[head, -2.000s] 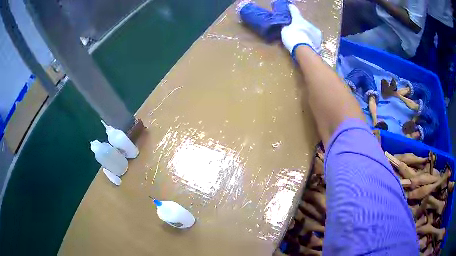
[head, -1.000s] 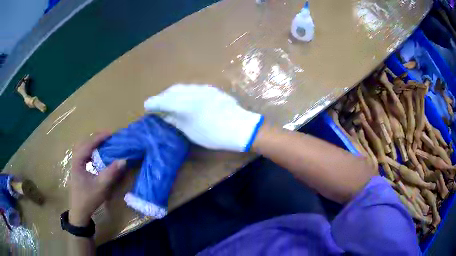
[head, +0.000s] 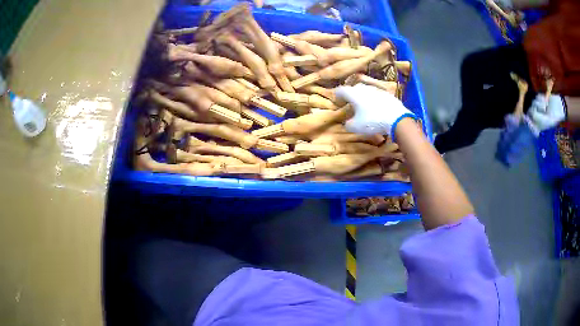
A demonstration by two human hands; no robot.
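Note:
Many tan legs (head: pixel 219 114) with pale squared pegs lie heaped in a deep blue crate (head: pixel 267 186). My right hand (head: pixel 372 111), in a white knitted glove with a blue cuff edge, reaches into the right part of the crate. Its fingers are at the end of one leg (head: pixel 311 122) whose peg points left; whether they grip it is hard to tell. My left hand is not in view.
The glossy tan bench (head: pixel 57 216) is at left with a white glue bottle (head: pixel 27 116). Another blue crate (head: pixel 375 14) stands beyond, a smaller one (head: pixel 388 219) below. At right a gloved person holds a blue shorts piece (head: pixel 516 137) with legs.
The view has swung right from the bench to the leg crate. My right hand has left the blue shorts piece and is now among the legs. My left hand and the shorts are out of view.

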